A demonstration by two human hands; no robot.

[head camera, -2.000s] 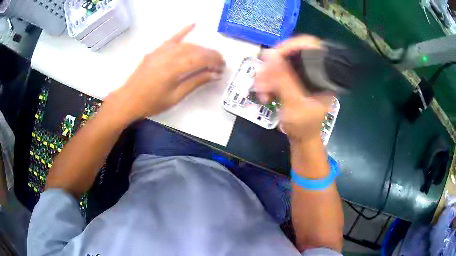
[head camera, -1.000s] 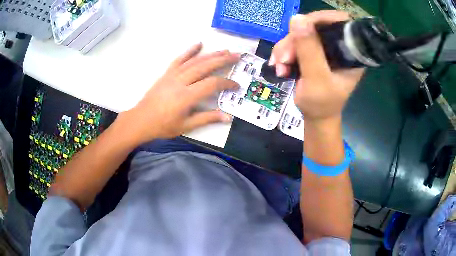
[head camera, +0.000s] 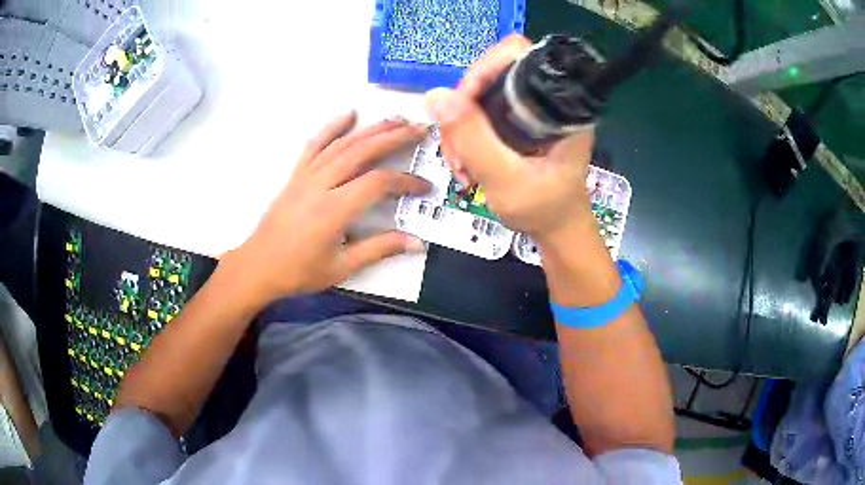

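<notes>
My right hand (head camera: 522,161) is closed around the black electric screwdriver (head camera: 550,95), held over a white housing (head camera: 474,239) with a green circuit board (head camera: 460,197) inside. The hand and tool hide the screwdriver's nose and part of the board. My left hand (head camera: 346,204) is spread, its fingertips on the housing's left edge and its palm over the white sheet. A second white housing (head camera: 615,194) with a board lies just right of the first, partly under my right wrist.
A blue bin (head camera: 417,76) of silver screws stands beyond the housings. Stacked white housings (head camera: 156,109) stand on the white sheet (head camera: 256,57) at upper left. Rows of loose circuit boards (head camera: 109,341) lie on a black surface at left. A black cable (head camera: 749,256) hangs at right.
The screwdriver and my right hand have come down and left over the board in the left housing. My left hand stays at the housing's left edge. The camera view has shifted slightly.
</notes>
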